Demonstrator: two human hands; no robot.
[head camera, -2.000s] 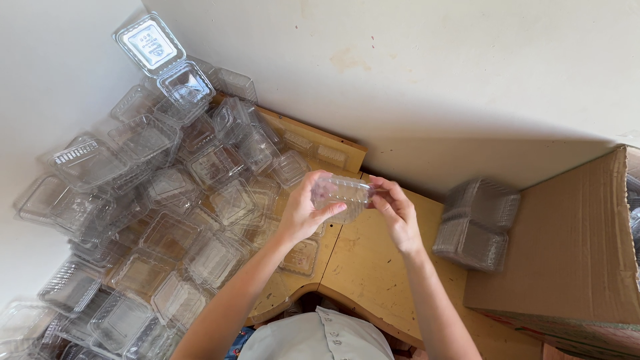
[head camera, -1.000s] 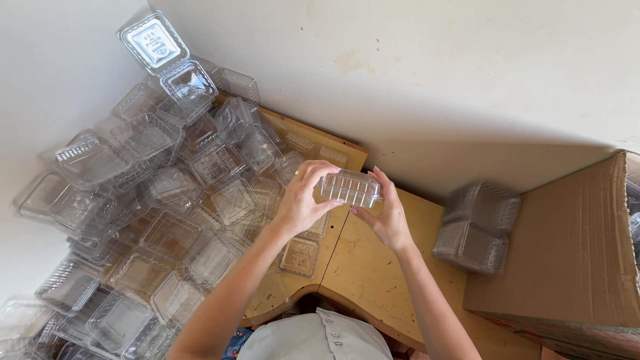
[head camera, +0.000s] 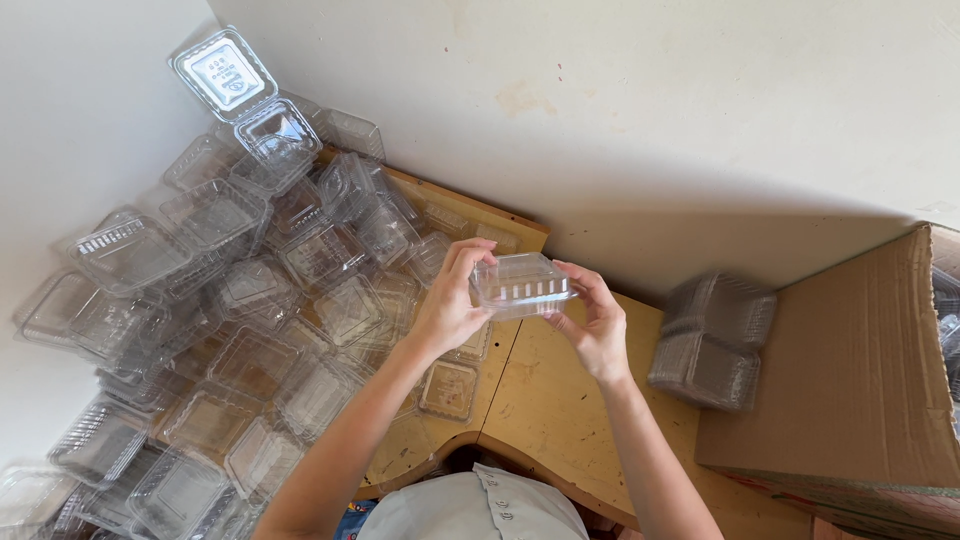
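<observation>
Above the table, a clear plastic clamshell container (head camera: 523, 285) is held between both hands, its lid folded over its base. My left hand (head camera: 457, 296) grips its left end, fingers on top and thumb near the lower edge. At the right end, my right hand (head camera: 592, 319) has its fingers at the upper corner and its thumb below. A large heap of similar clear containers (head camera: 326, 247) lies to the left. One of them, a small square container (head camera: 448, 390), rests on the table just below my left hand.
Nested clear containers (head camera: 709, 341) stand in a stack on the right of the wooden table (head camera: 555, 405). Beside them is a large cardboard box (head camera: 832, 375) with more clear plastic inside. A wall (head camera: 637, 112) runs behind the table. An opened container (head camera: 232, 79) tops the heap.
The container between my hands has turned, and my grip on it has shifted. Both hands stay over the same part of the table. The heap and the stack look unchanged.
</observation>
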